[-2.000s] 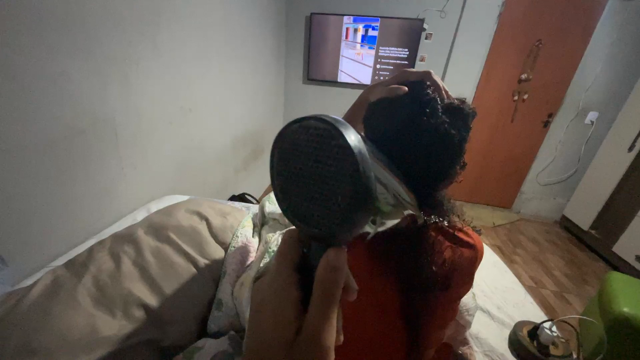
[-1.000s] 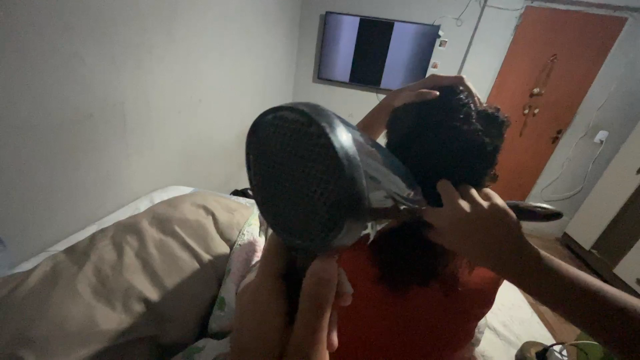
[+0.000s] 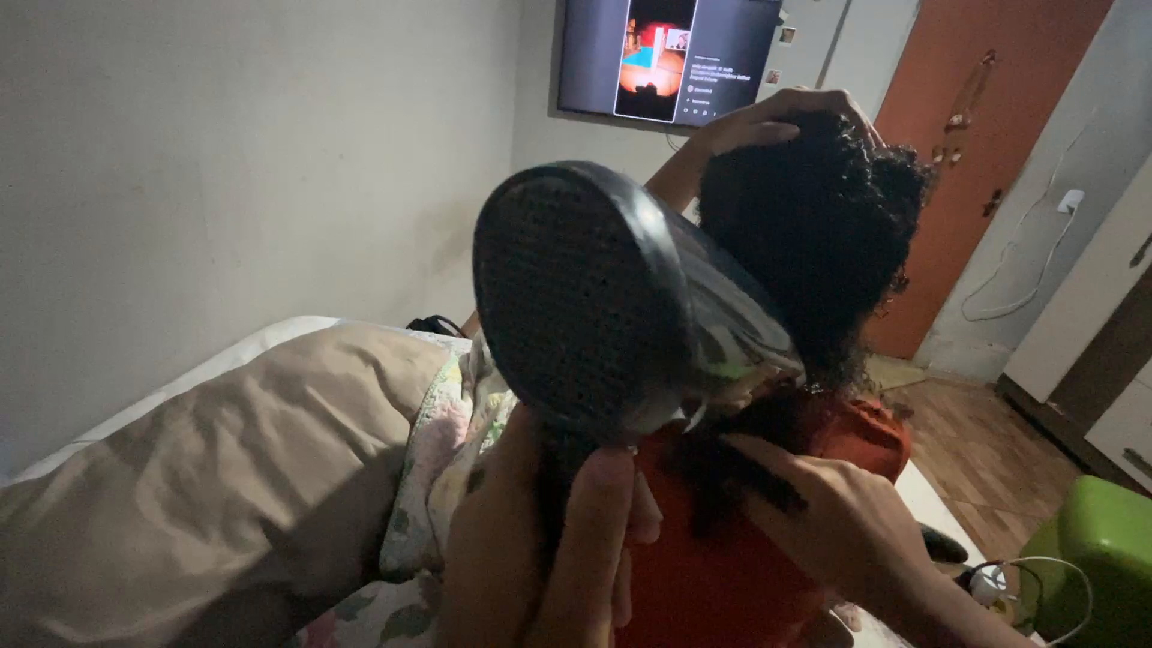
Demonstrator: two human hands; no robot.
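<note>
My left hand grips the handle of a dark hair dryer, its round rear grille facing me and its barrel toward the seated person's hair. My right hand is closed at the lower dark curly hair, beside the person's back in a red top. Beyond that hand shows the rounded end of a dark handle; the rest of this tool is hidden by hand and hair. The person's own hand rests on the raised upper hair.
A beige pillow or cushion and floral bedding lie on the bed at left. A white cable and plug are near a green plastic seat or container at lower right. A lit television hangs ahead, left of an orange-brown door.
My right hand, absent two seconds ago, came in with a long-handled tool at the nape and has since moved lower along the hair. My left hand keeps hold of the dryer.
</note>
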